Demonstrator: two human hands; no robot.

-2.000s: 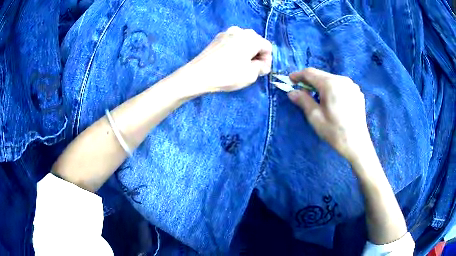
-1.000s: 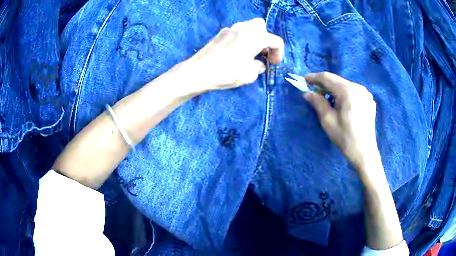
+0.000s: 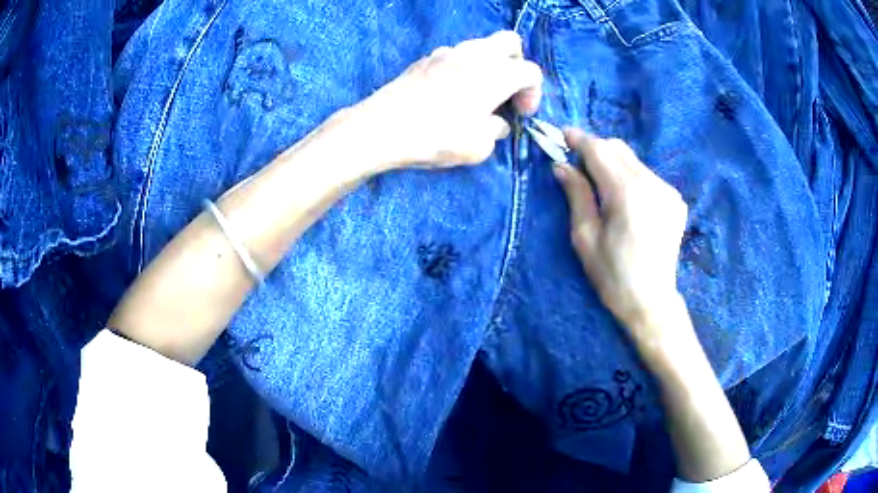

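Blue denim jeans [image 3: 356, 289] with dark printed motifs fill the middle of the view, a long stitched seam running down their centre. My left hand [image 3: 462, 101] pinches the cloth at this seam near the lower end of the fly. My right hand [image 3: 626, 212] holds small silver thread snips [image 3: 549, 141] between thumb and fingers. The blade tips point left and lie at the seam, just beside my left fingertips. The snips' grip is mostly hidden in my right hand. Any thread at the tips is too small to tell.
Another denim piece with a frayed pale hem [image 3: 67, 241] lies at the left. More folded denim [image 3: 847, 231] lies along the right edge. A red thing [image 3: 834, 482] shows at the bottom right corner. A dark gap shows below the jeans.
Compared with one second ago, my right hand has moved left and the snips' tips are now at the seam beside my left fingers. My left hand has hardly moved; its pinch remains near the seam.
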